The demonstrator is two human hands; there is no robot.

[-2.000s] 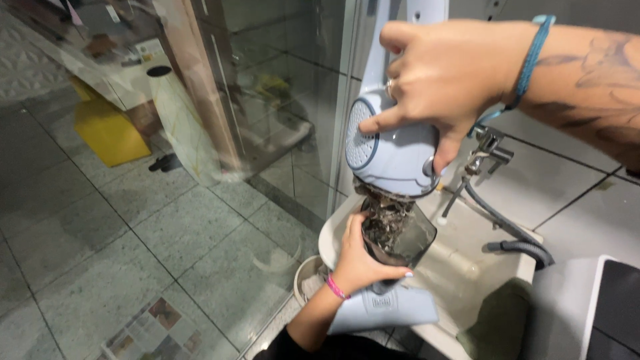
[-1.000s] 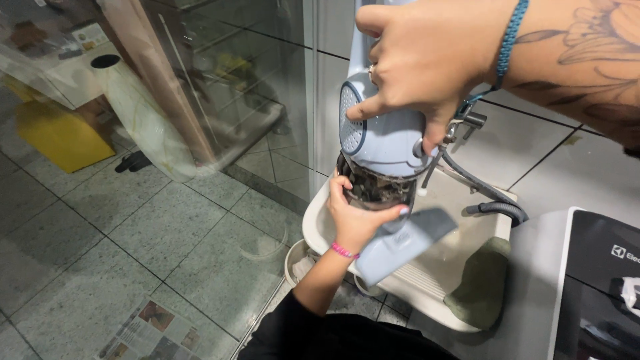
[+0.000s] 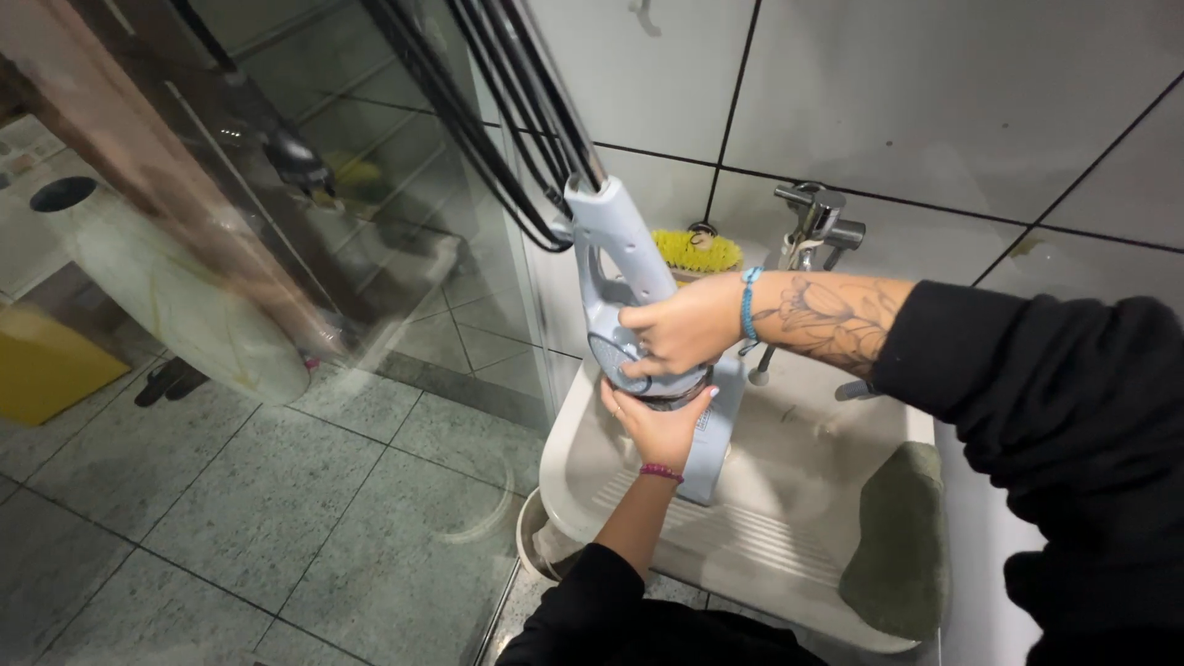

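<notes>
A light blue stick vacuum cleaner body (image 3: 634, 245) with a loop handle, a metal tube and a black cord stands upright over the sink. My right hand (image 3: 680, 326), wearing a blue braided bracelet, grips the body from above, its fingers beside the round perforated cover (image 3: 615, 361). Just below, my left hand (image 3: 657, 425), with a pink bead bracelet, is wrapped around the dark dust cup (image 3: 680, 400), which meets the underside of the body. Most of the cup is hidden by my fingers. The flat blue floor head (image 3: 717, 444) hangs behind my left hand.
Around the vacuum is a white laundry sink (image 3: 768, 527) with a dark green cloth (image 3: 897, 536) over its right edge. A chrome tap (image 3: 819, 217) and a yellow brush (image 3: 698, 252) are behind. Below left stands a bucket (image 3: 532, 536); a glass panel (image 3: 444, 305) rises at left.
Two seconds ago the dust cup was tilted below the body with grey debris visible; now cup and body are together. The vacuum stands lower in view, with its handle and cord showing.
</notes>
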